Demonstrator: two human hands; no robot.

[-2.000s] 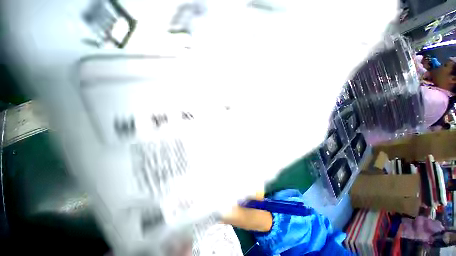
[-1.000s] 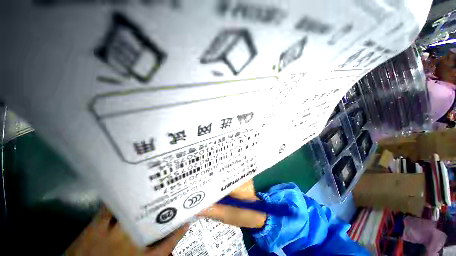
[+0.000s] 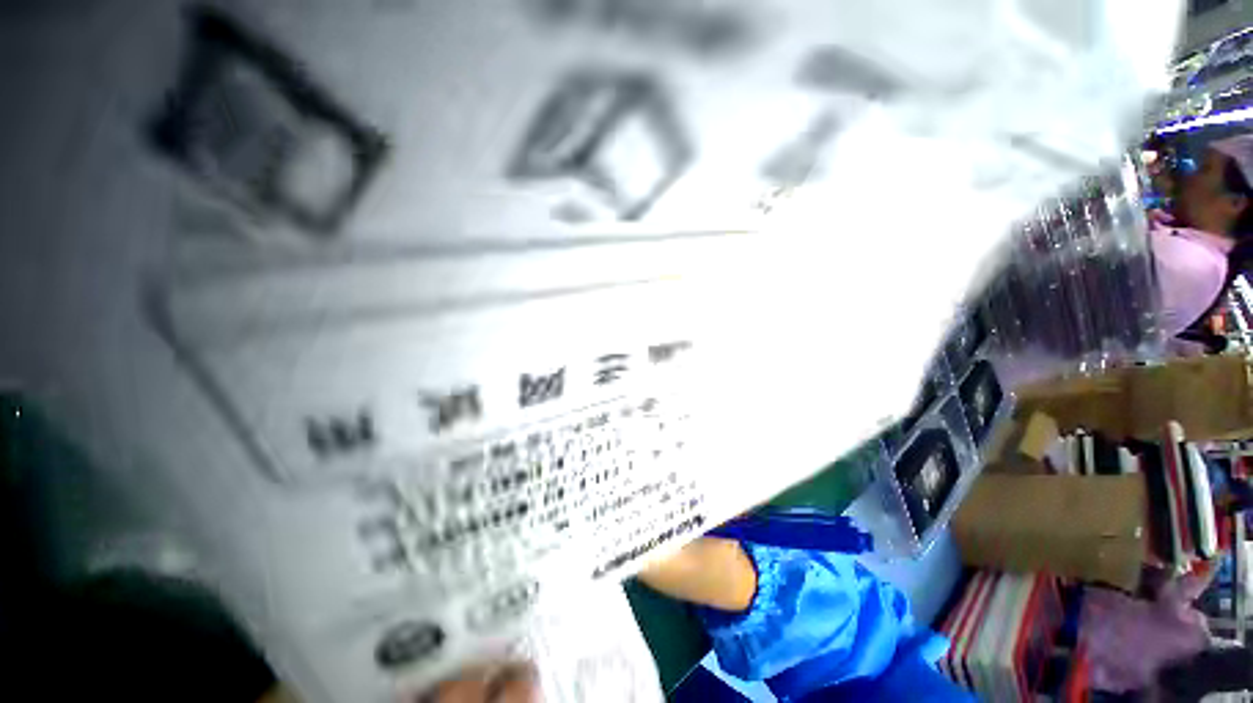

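Observation:
A long white label strip looms close to the camera and hides most of the bench. Its print is blurred, with a box outline, dark text rows and round marks. My left hand shows only as blurred fingertips at the bottom edge, against the strip's lower end. My right hand, in a blue sleeve cover, is partly hidden behind the strip's lower edge. A dark blue marker pen juts from it over the sleeve. Another pale piece of strip hangs below, washed out.
A clear blister tray with black devices lies to the right. Stacked blister trays stand behind it. Cartons and red and white stacks are at the lower right. A person in pink is at the far right.
The strip came into clearer view, then blurred again and shifted left and down. Less of my left hand shows than a second ago. My right hand stays behind the strip's lower edge.

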